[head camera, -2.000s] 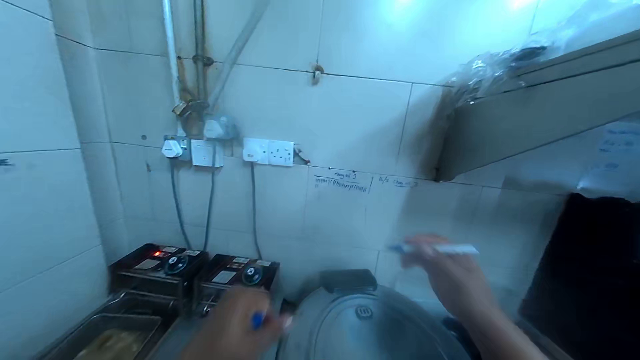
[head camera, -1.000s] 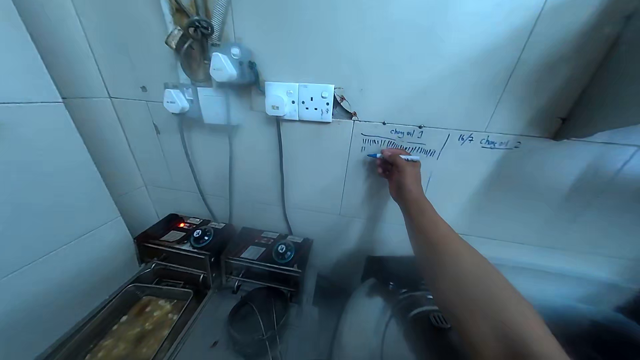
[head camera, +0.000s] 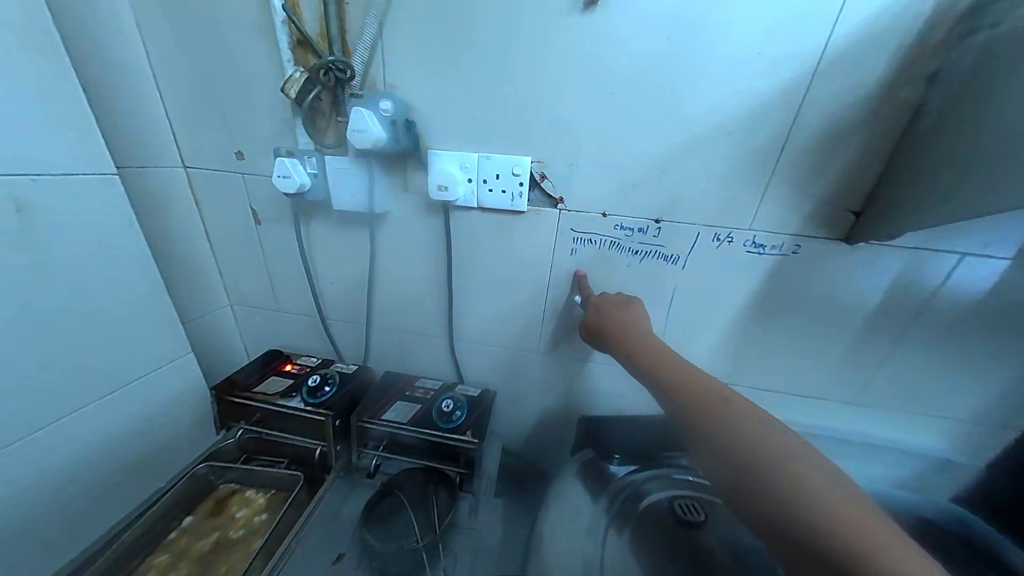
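Note:
My right hand (head camera: 616, 318) is raised at the tiled wall, its index finger pointing up at a spot just below rows of handwritten tally marks (head camera: 626, 250). The other fingers are curled, and a small white end of the marker (head camera: 578, 299) shows beside them, so the marker seems to be held in the curled fingers. Handwriting in dark ink stands above the tally and to its right. My left hand is out of view.
Two electric deep fryers (head camera: 276, 386) (head camera: 424, 410) stand lower left; the left one has a red light lit and a basket (head camera: 296, 478) of food in bubbling oil. A wire strainer (head camera: 408, 512) lies before the right one. Wall sockets (head camera: 504, 182), cables, a large round lid (head camera: 656, 512) and a grey hood (head camera: 944, 136) surround the hand.
One second ago my right hand held the marker tip at the tally; now its index finger points just below. My left hand, seen low with a blue thing two seconds ago, has left the view.

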